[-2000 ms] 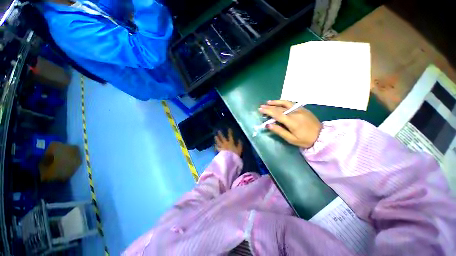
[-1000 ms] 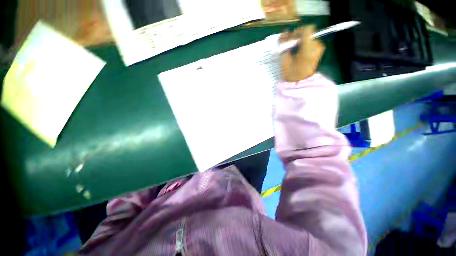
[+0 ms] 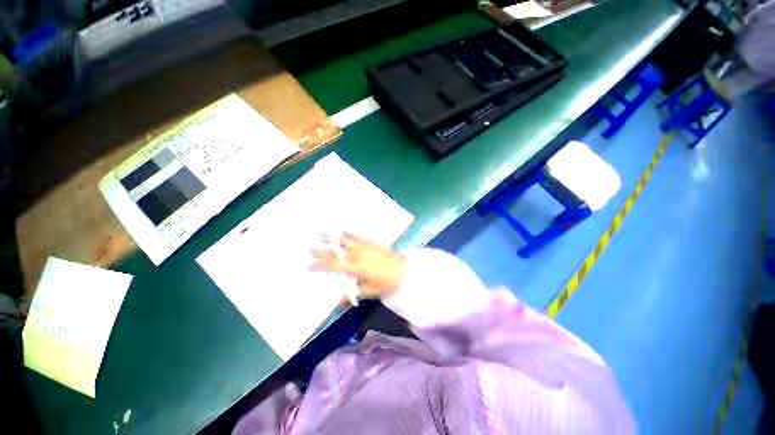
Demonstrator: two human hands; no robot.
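A large white record sheet (image 3: 280, 263) lies at an angle on the green bench in front of me, overexposed with faint marks. My right hand (image 3: 361, 265) rests over its right part, holding a pale pen (image 3: 349, 285), blurred. My left hand is not in view. Beyond the sheet, a printed page (image 3: 212, 157) with dark grey-black rectangles lies partly on a brown board (image 3: 72, 208).
Black foam trays (image 3: 425, 93) with dark slabs in some pockets stand farther along the green bench (image 3: 170, 340). A loose yellowish sheet (image 3: 76, 319) lies at left. Blue stools, one with a white seat (image 3: 584, 174), stand beside the bench at right. A person's sleeve shows top right.
The view has swung and pulled back, showing more of the bench, trays and stools. My right hand with the pen has moved from the sheet's far edge onto its right part.
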